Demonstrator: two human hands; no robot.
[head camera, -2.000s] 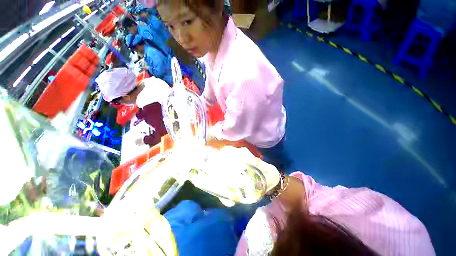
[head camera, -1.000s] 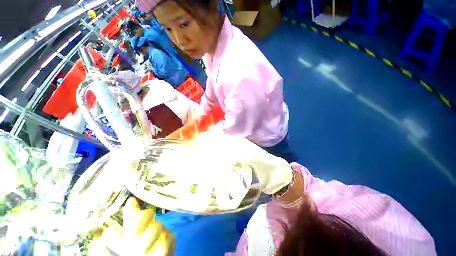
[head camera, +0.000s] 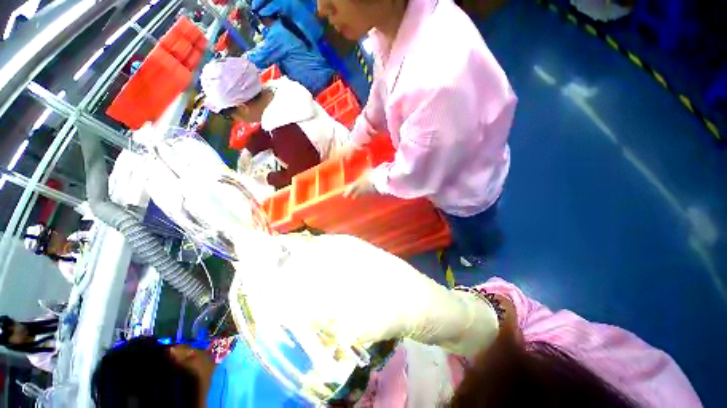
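Note:
A clear plastic lamp (head camera: 185, 185) with rounded limbs stretches from the upper left of the head view to the lower middle. It is very bright and partly washed out, so its exact outline is hard to tell. A lower clear loop (head camera: 259, 331) curves beneath my hand. My right hand (head camera: 343, 279), in a cream glove with a patterned wrist band, is shut on the lamp near its middle; its fingers are lost in glare. My left hand is not in view.
A person in pink (head camera: 450, 103) holds stacked orange-red trays (head camera: 359, 199) just beyond the lamp. A person in a white cap (head camera: 231, 82) sits behind. A grey duct (head camera: 151, 247) is at left, a dark-haired person in blue (head camera: 259, 378) below. Blue floor (head camera: 590, 215) lies right.
The view has shifted, so the trays and the person in pink show further right. The lamp has swung in my right hand. The yellow-gloved hand at the bottom has left view; the duct now shows.

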